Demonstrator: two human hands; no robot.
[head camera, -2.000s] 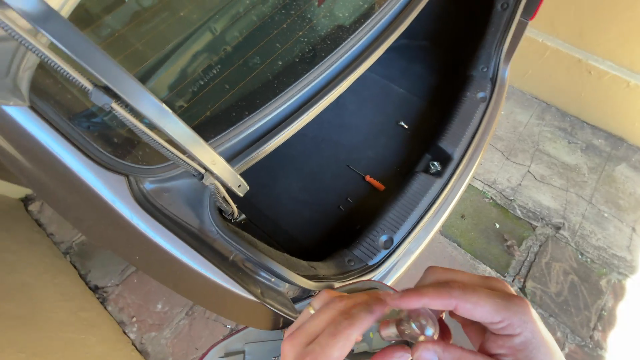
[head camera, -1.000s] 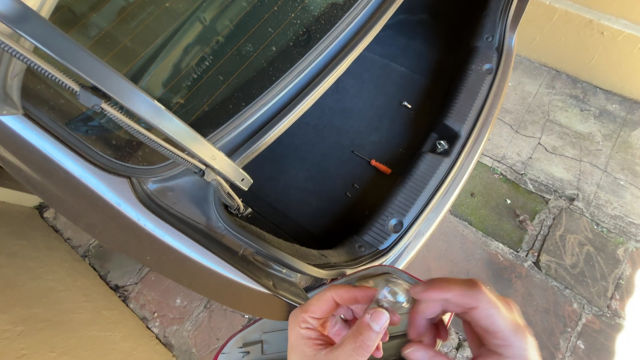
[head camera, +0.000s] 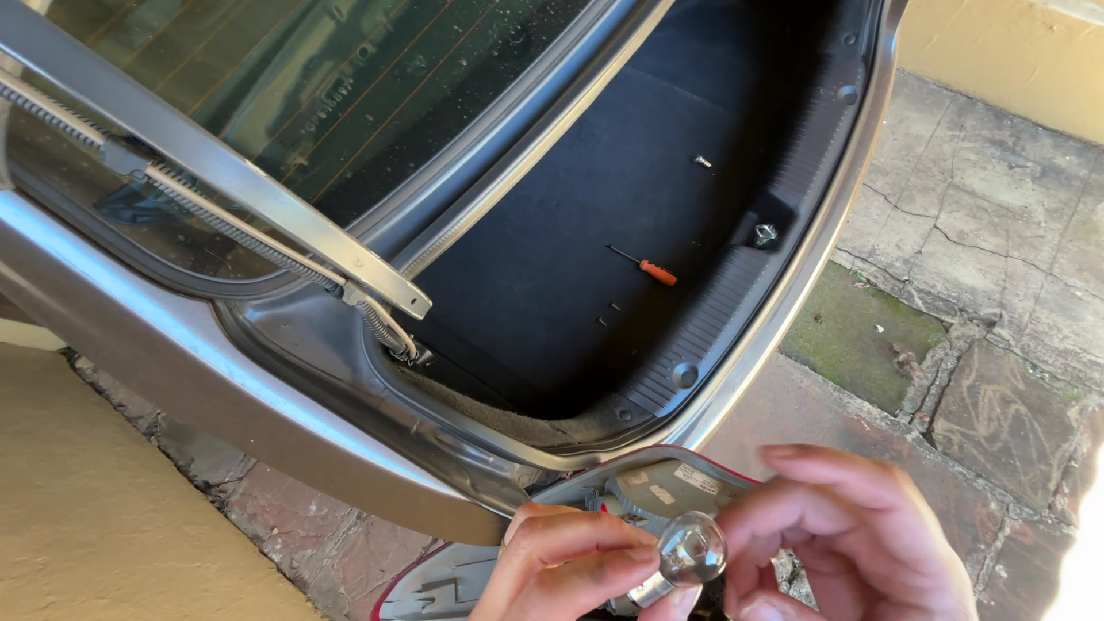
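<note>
My left hand (head camera: 569, 561) pinches a clear glass car bulb (head camera: 692, 549) by its metal base, with the glass globe pointing up and right. Close beside the globe on the right is my right hand (head camera: 854, 535), its fingers parted and curled; whether a fingertip touches the glass I cannot tell. Below and behind both hands lies a tail light housing (head camera: 448, 582), its grey back facing up and a red rim showing. Its lower middle is hidden by my hands.
The open car trunk (head camera: 552, 216) holds an orange-handled screwdriver (head camera: 658, 272), two small screws (head camera: 603, 321) and another small bulb-like metal piece (head camera: 702, 161). A metal hinge arm (head camera: 345, 250) crosses at left. The latch striker (head camera: 765, 234) sits in the sill. Stone paving (head camera: 975, 216) lies at right.
Two seconds ago both hands were together around the bulb. The right hand has drawn off to the right, while the left holds the bulb by its base. More of the tail light housing shows.
</note>
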